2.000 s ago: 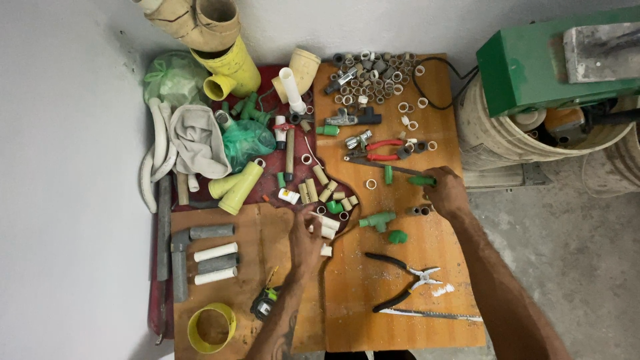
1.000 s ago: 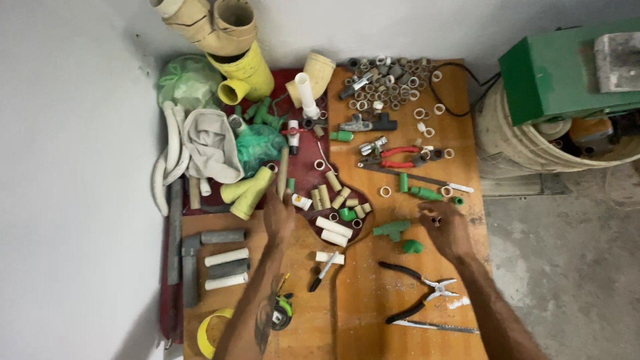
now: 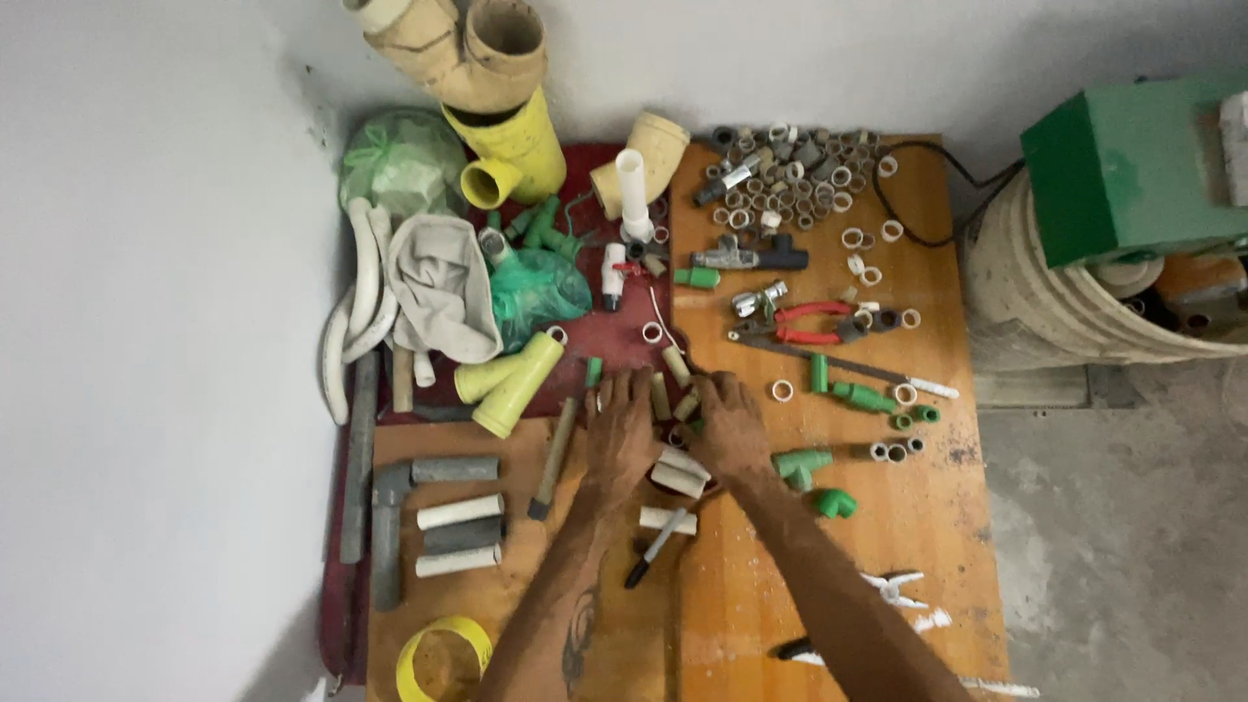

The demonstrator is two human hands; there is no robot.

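Note:
Both hands rest over a cluster of short beige pipe pieces in the middle of the table. My left hand (image 3: 621,429) lies palm down at the cluster's left side, near a small green fitting (image 3: 594,371); whether it grips anything is hidden. Opposite it, my right hand (image 3: 729,424) bends its fingers over the right side of the pieces, its grip hidden too. Between them show a beige pipe piece (image 3: 660,396) and another one (image 3: 676,365). Short white pipes (image 3: 680,478) lie just below the hands, with a marker (image 3: 657,548) across a lower white pipe (image 3: 668,520).
Red-handled pliers (image 3: 814,323), a saw blade (image 3: 858,368), green fittings (image 3: 863,396) and many small rings (image 3: 804,185) lie right. Left are yellow Y-fittings (image 3: 517,383), grey pipes (image 3: 455,469) and a yellow ring (image 3: 444,648). A bucket (image 3: 1033,283) stands beyond the table's right edge.
My right hand has moved left from the green fittings to the beige pieces. A long beige pipe, upright by my left hand a second ago, now lies on the wood left of that hand.

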